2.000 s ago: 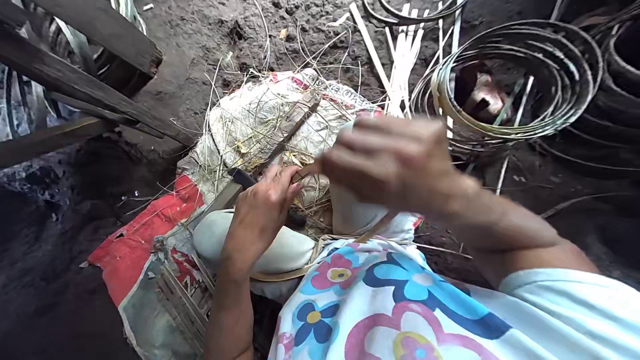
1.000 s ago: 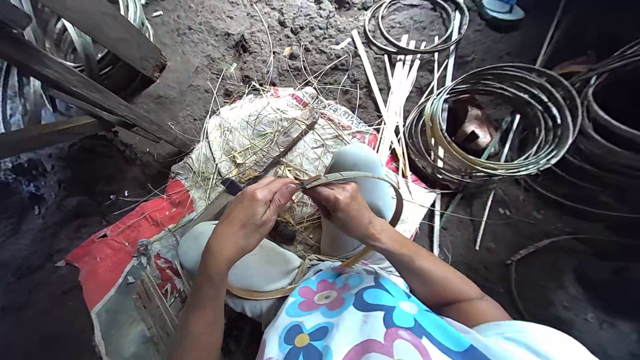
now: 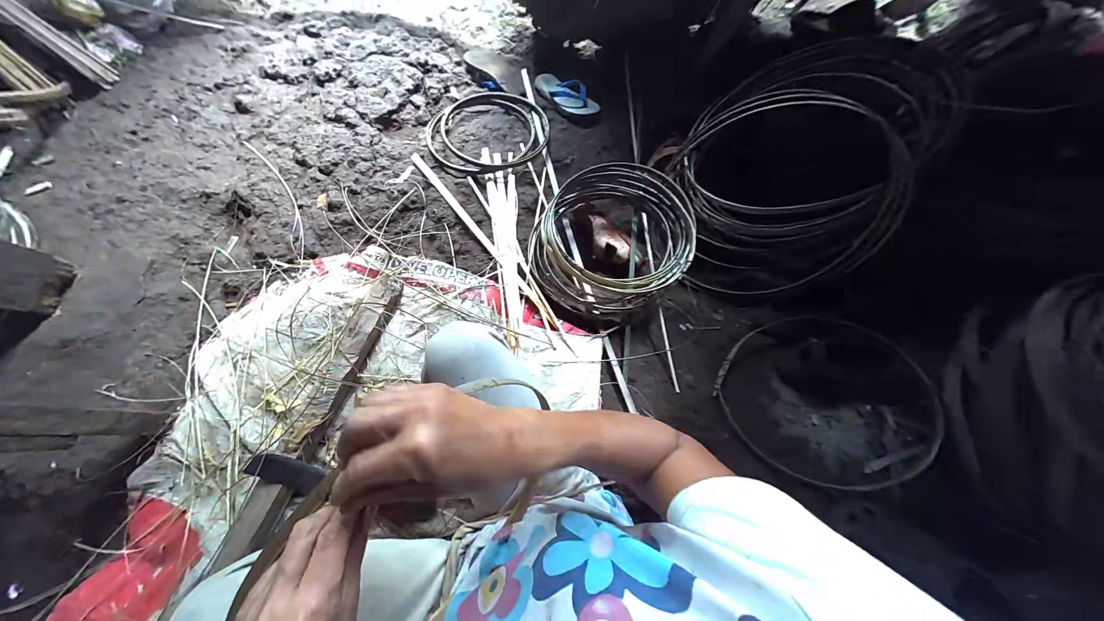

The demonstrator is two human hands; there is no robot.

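My right hand [image 3: 431, 444], slightly blurred, is closed at the centre, and a thin curved strip [image 3: 496, 384], like split bamboo or rattan, arcs out behind it over my knee. Just below it and touching it, my left hand [image 3: 302, 569] rests with fingers bent; what lies between the two hands is hidden. A dark blade [image 3: 285, 472] points left beside the hands. A long narrow wooden piece [image 3: 362, 354] slants across the sack [image 3: 259, 345], which is strewn with fine fibre shavings.
Pale split strips [image 3: 504, 233] lie beyond my knee. Coiled hoops [image 3: 612, 302] stand to the right, with larger coils [image 3: 802, 207] behind them and a single hoop [image 3: 733, 431] on the dark ground. Flip-flops [image 3: 569, 97] lie at the back. A wooden beam [image 3: 34, 280] juts in at left.
My right hand has moved left across to my left hand, from above my right knee. The view has shifted, showing more of the ground and coils at right.
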